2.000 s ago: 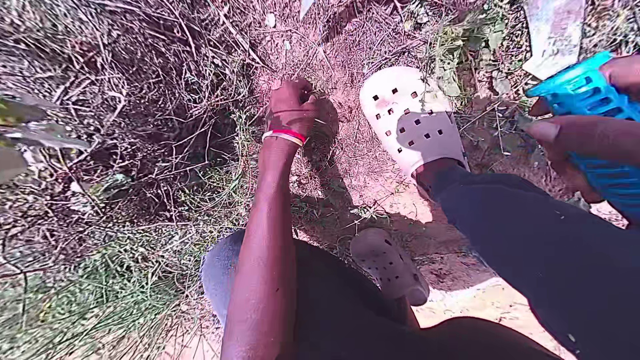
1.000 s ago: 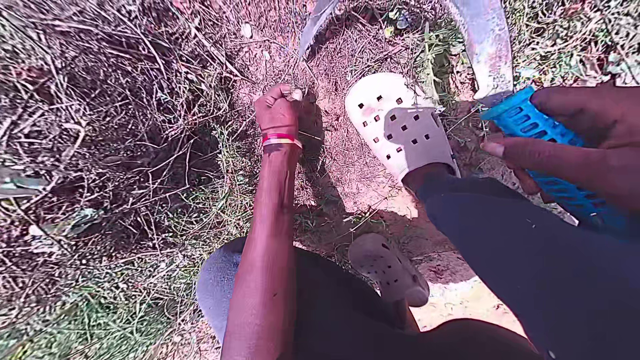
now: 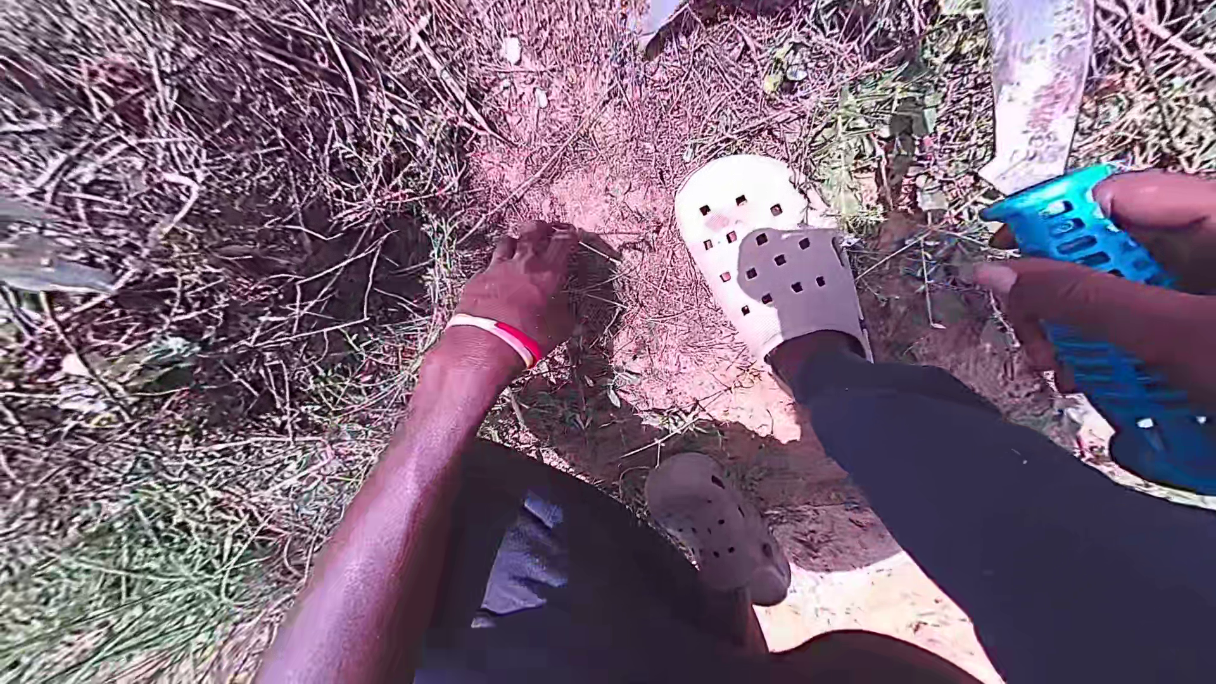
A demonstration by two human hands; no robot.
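Note:
My left hand (image 3: 522, 285), with a red and white band at its wrist, reaches down to the dry, twig-strewn ground left of a light clog (image 3: 784, 275). Its fingertips point away from the camera and are partly hidden, so whether they pinch anything cannot be told. At the right edge my right hand (image 3: 1092, 275) grips a blue slotted plastic basket (image 3: 1083, 228), held tilted with its rim toward the upper left. Just beyond that rim lies a flat, pale, worn piece (image 3: 1040, 85) of unclear kind.
Dry brush (image 3: 285, 171) fills the upper left, with green grass (image 3: 123, 579) below it. A second clog (image 3: 717, 532) is on my other foot, nearer the camera. A small white bit (image 3: 511, 49) lies on the soil, and part of another pale object (image 3: 662, 14) shows at the top edge.
My left hand has turned over from the raised, curled pose of one second ago, when something small and pale was at its fingertips, and now reaches to the ground. The right hand keeps the basket.

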